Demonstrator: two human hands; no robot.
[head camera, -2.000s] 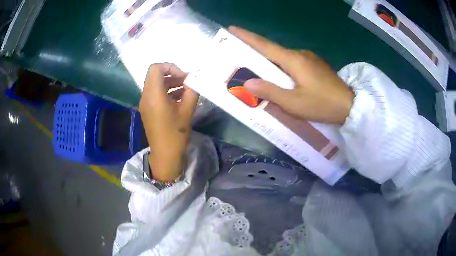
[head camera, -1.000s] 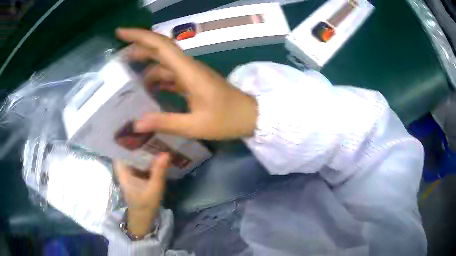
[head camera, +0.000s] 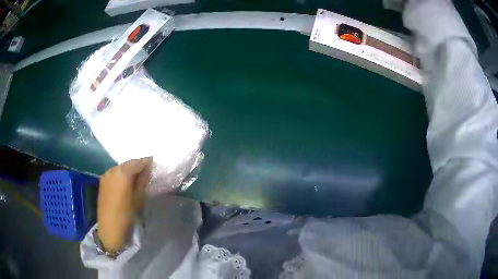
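A stack of clear bags (head camera: 153, 122), white with glare and crinkled at its edges, lies on the green surface at the left. A watch box (head camera: 131, 52) lies across the far end of the stack. My left hand (head camera: 121, 199) is at the near edge of the stack, its fingers bent; whether it grips a bag cannot be told. My right arm reaches to the far right, where my right hand (head camera: 396, 4) is mostly cut off by the top edge; what it holds is hidden.
A watch box (head camera: 367, 48) lies at the right beside my right sleeve, on the pale curved rail (head camera: 240, 20). Another white box (head camera: 143, 4) is cut off at the top. A blue stool (head camera: 64, 204) stands on the floor at the lower left.
The box that was between my hands is out of them. My right arm has swung to the far right. My left hand is at the stack's near edge. The view has shifted.
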